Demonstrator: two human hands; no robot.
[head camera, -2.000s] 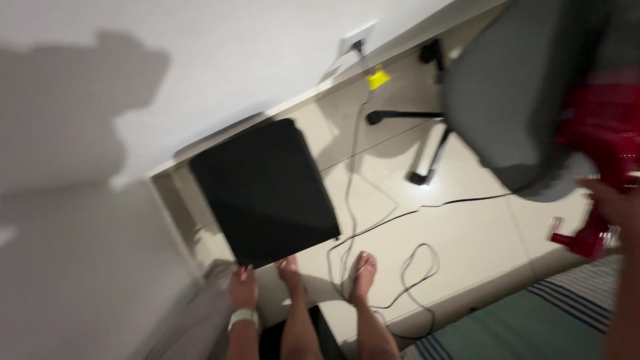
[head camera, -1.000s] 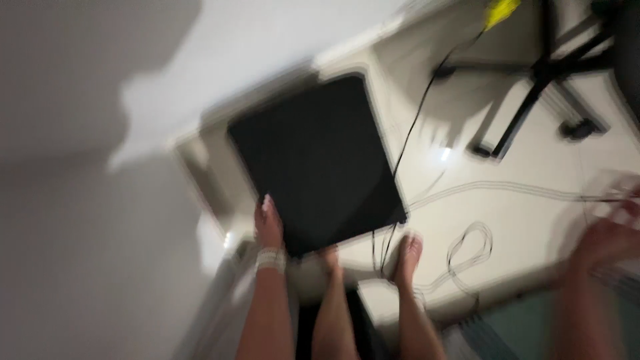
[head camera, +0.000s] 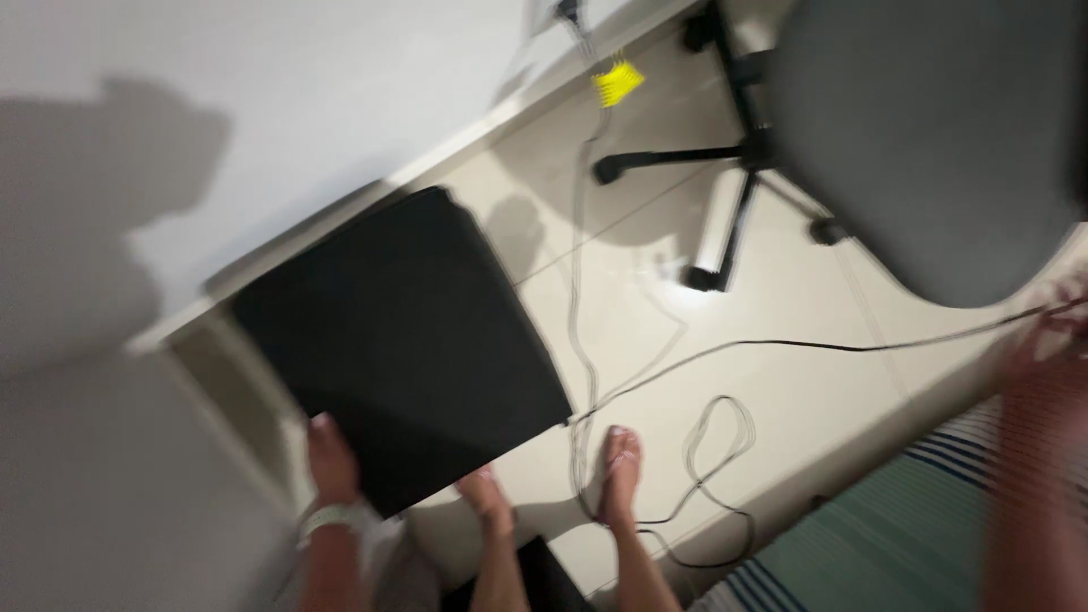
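A flat black rectangular panel (head camera: 399, 340), its exact kind unclear, is gripped at its near left edge by my left hand (head camera: 331, 463), which has a pale band at the wrist. At the far right edge my right hand (head camera: 1050, 331) is blurred and partly cut off; a thin black cable (head camera: 790, 343) runs from it across the floor to the panel's near right corner. Whether the fingers pinch the cable is hard to tell. My bare feet are on the floor beside the panel's near edge.
A grey office chair (head camera: 918, 144) on black casters stands upper right. A cord with a yellow tag (head camera: 618, 82) hangs from a wall plug (head camera: 568, 10). Loose cable loops (head camera: 721, 459) lie near my feet. A green striped cloth (head camera: 892, 527) covers a surface lower right. A wall rises left.
Two seconds ago my right hand held a red object; it is no longer in that hand, and the black cable now reaches the hand. My left hand stays on the black panel.
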